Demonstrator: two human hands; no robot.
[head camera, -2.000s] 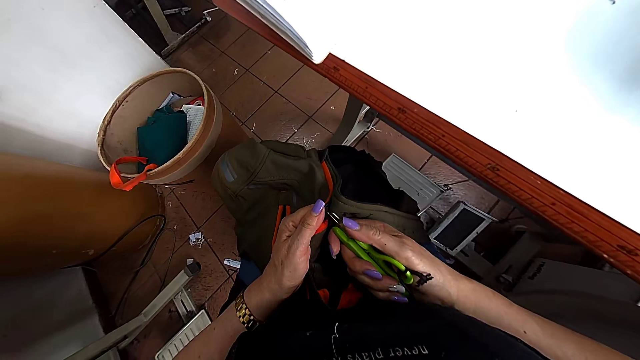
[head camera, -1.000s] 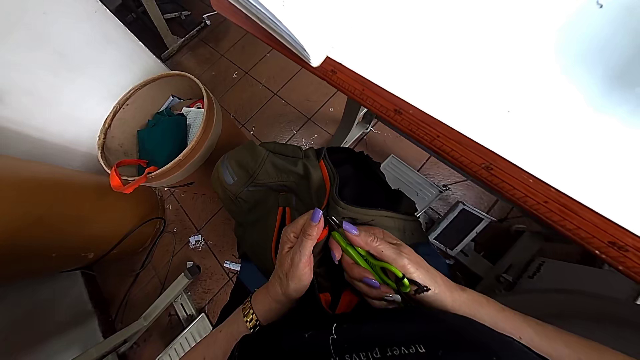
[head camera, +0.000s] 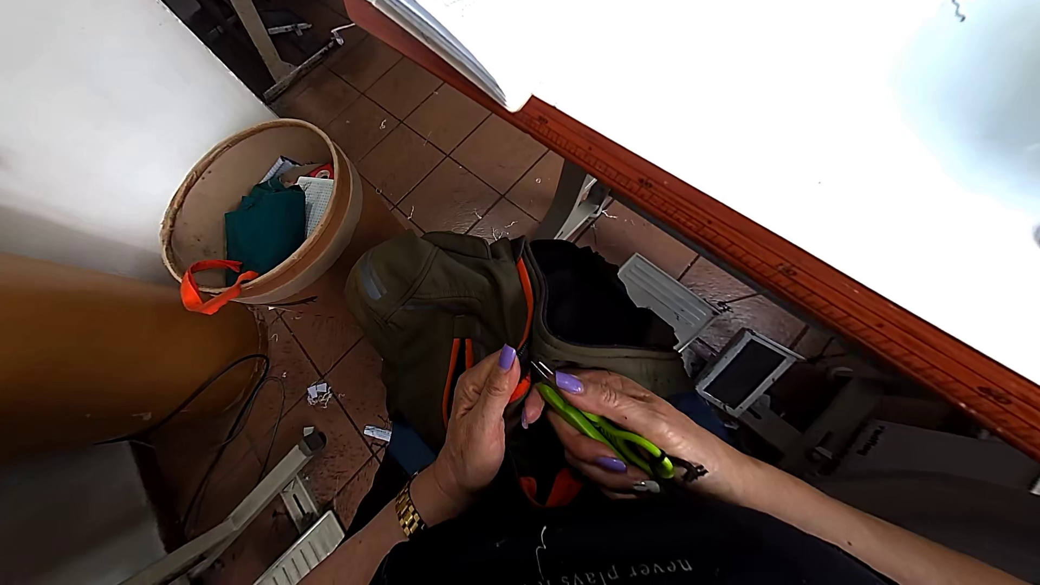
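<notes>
An olive-green jacket (head camera: 431, 284) with orange trim and a dark lining lies across my lap. My right hand (head camera: 626, 422) grips small green-handled thread snips (head camera: 597, 426), their metal tips pointing up and left at the jacket's orange-edged seam. Facing it, my left hand (head camera: 479, 414) pinches the jacket's edge between thumb and fingers, close to the snip tips. Whether the blades touch thread or fabric cannot be made out. A gold-coloured watch is on the left wrist.
A white-topped table (head camera: 731, 146) with a red-brown ruler-marked edge (head camera: 699, 215) spans the upper right. At left stands a round bin (head camera: 345, 211) holding teal fabric and an orange strap. Metal stands and a pedal (head camera: 666, 296) are below. Cables and thread scraps lie on the tiled floor.
My right hand has shifted its grip slightly around the green snips. The left hand stays at the same part of the jacket.
</notes>
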